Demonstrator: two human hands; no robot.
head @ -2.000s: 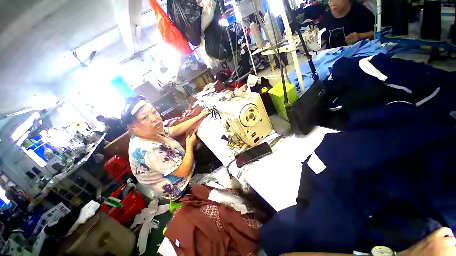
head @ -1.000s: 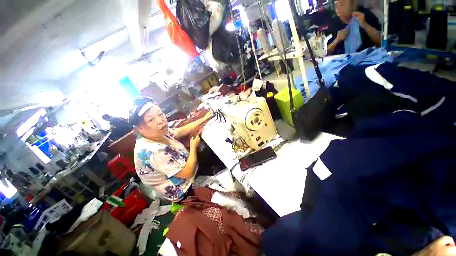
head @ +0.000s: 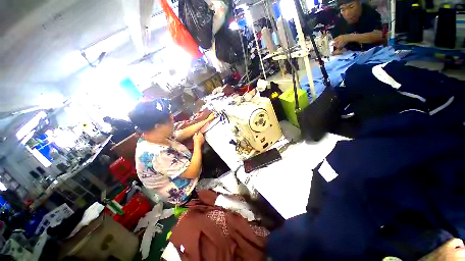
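Note:
A large heap of navy cloth [head: 387, 168] with narrow white strips fills the right side. A small white tag or patch [head: 328, 171] lies at its left edge. My left hand [head: 448, 253] is at the bottom right corner, over the navy cloth, mostly cut off by the frame edge. Part of a watch [head: 391, 259] shows at the bottom edge. The fingers are not clear, so I cannot tell if they hold anything. My right hand is not in view.
A cream sewing machine [head: 257, 125], dark phone [head: 262, 160] and green box [head: 294, 107] stand on a white table [head: 285, 188]. A person [head: 168, 158] sits left of it; another [head: 357, 28] sits behind. Brown cloth [head: 219, 229] lies in front.
My left hand and watch have slipped lower, largely out of frame. The person at left has turned their head towards the machine. The person behind has lowered their hands and the light blue cloth.

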